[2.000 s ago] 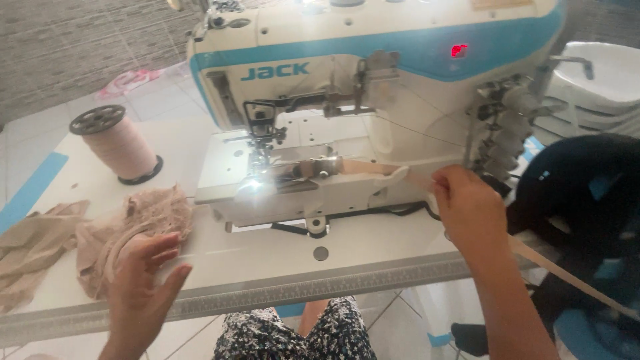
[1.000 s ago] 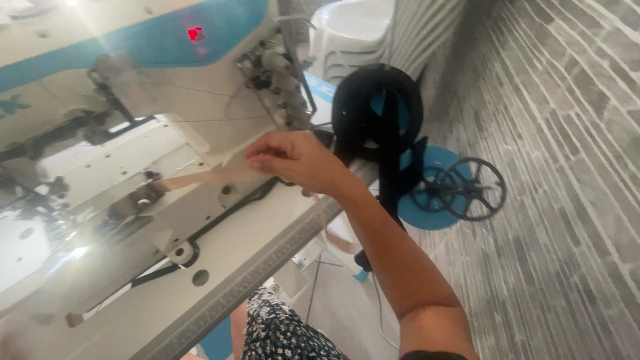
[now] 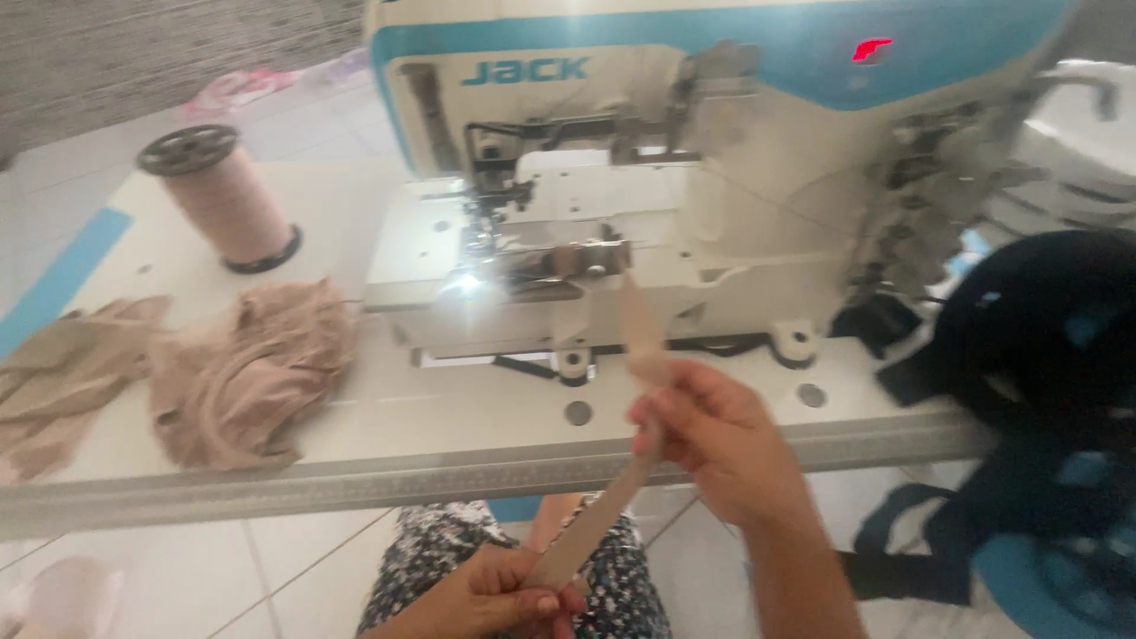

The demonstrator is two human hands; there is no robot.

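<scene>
A beige fabric strip [image 3: 590, 524] runs down from the metal binder attachment [image 3: 596, 257] of a Jack industrial sewing machine [image 3: 763, 186]. My right hand [image 3: 710, 435] pinches it in front of the machine bed. Lower down, over my lap, my left hand [image 3: 515, 595] grips the same strip, which is stretched between the two hands. The machine's lamp shines near the needle area [image 3: 479, 240]. Left of the machine lies a crumpled pinkish-beige garment piece [image 3: 257, 382], beside another beige cloth [image 3: 71, 382].
A spool of pale pink thread [image 3: 222, 200] stands on the white table [image 3: 382, 426] at the back left. Along the table's front edge runs a ruler strip [image 3: 355, 488]. Black reels and bands [image 3: 1047, 337] are at the right, with stacked white plastic chairs [image 3: 1092, 151] behind.
My right hand has come from beside the machine to the front of the table with the strip. My left hand, near the garment two seconds ago, now holds the strip. The view has swung right and back.
</scene>
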